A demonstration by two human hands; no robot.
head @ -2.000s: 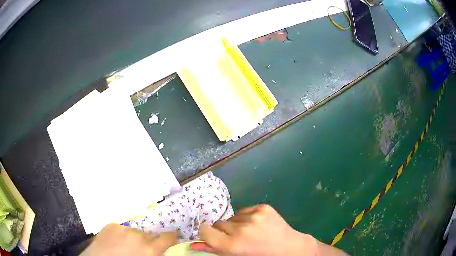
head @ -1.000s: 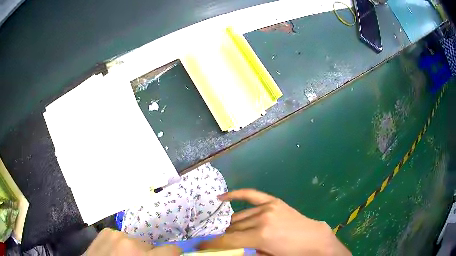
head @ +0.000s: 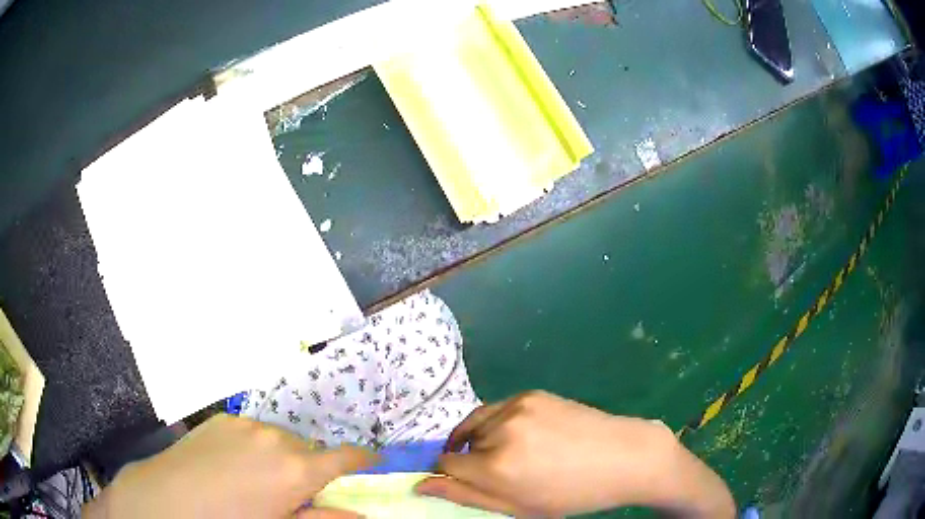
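A pale yellow-green sheet [head: 390, 491] is held over the lap at the bottom edge, partly cut off. My left hand [head: 228, 471] holds its left part and my right hand [head: 558, 456] pinches its right part, with the thumb on top. A blue strip, perhaps clothing, shows just beyond it between the hands. The yellow folded stack [head: 482, 112] lies on the bench with ridges along its long sides. The large unfolded stack [head: 218, 264], white from glare, lies left of it and hangs over the bench edge by the lap.
Dark green bench [head: 406, 238] with a white rail behind. A black smartphone [head: 769, 39], yellow ring [head: 723, 12] and light-blue sheet [head: 862, 30] are at upper right. A cream board [head: 27, 400] is at far left, cables [head: 56, 492] at lower left. Yellow-black tape [head: 801, 326] marks the floor.
My hands have come level over the lap, and my right fingers have closed onto the sheet, where they were spread before. More of the sheet shows. The bench items sit higher as the view tilts down.
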